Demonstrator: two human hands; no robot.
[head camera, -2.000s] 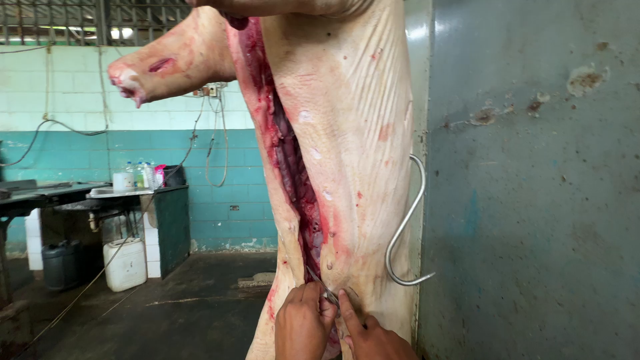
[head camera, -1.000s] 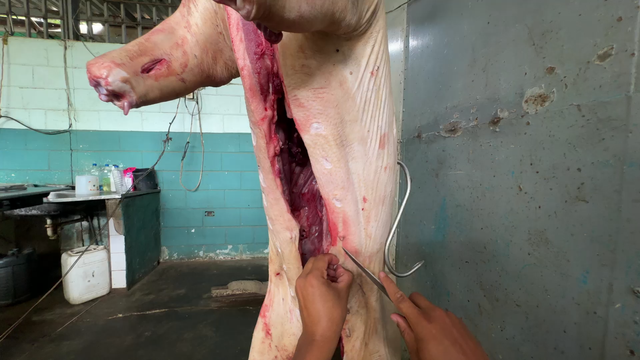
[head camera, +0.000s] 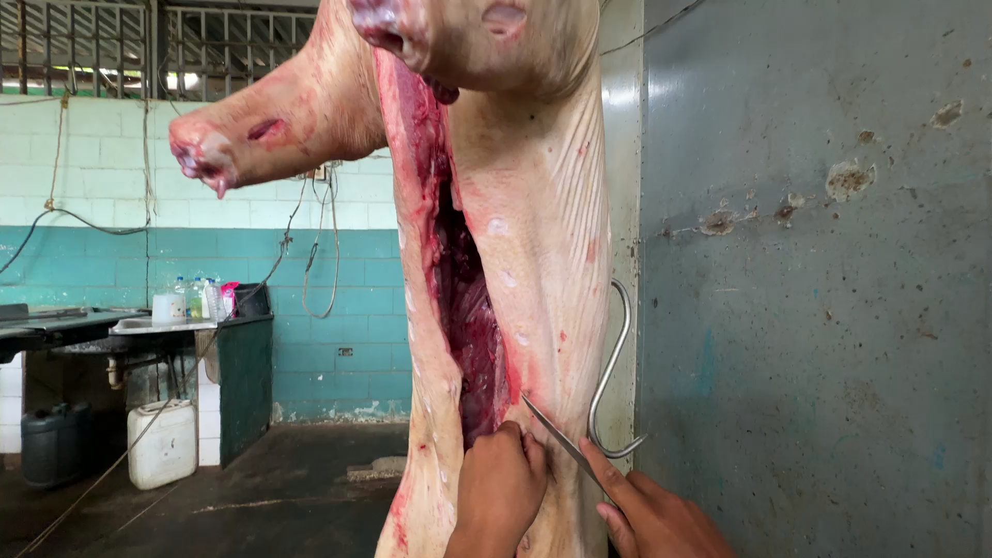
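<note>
A pale pig carcass (head camera: 542, 256) hangs with a long cut down its front, dark red flesh showing inside. My left hand (head camera: 502, 484) grips the skin edge at the lower end of the cut. In my right hand (head camera: 651, 515) is a knife (head camera: 562, 440), its blade slanting up and left, the index finger laid along it. The knife's tip touches or lies very close to the skin just right of the opening. Which part of the handle I hold is hidden by my fingers.
A metal S-shaped hook (head camera: 612, 372) hangs right of the carcass, near a grey metal wall panel (head camera: 814, 325). At the left stand a sink counter (head camera: 147, 325) with bottles and a white plastic jug (head camera: 162, 443) below. A cord (head camera: 335, 263) hangs on the tiled wall (head camera: 341, 287).
Two seconds ago both hands were together at the bottom of the cut. My right hand has since moved right, and the knife blade now shows. The view has shifted somewhat.
</note>
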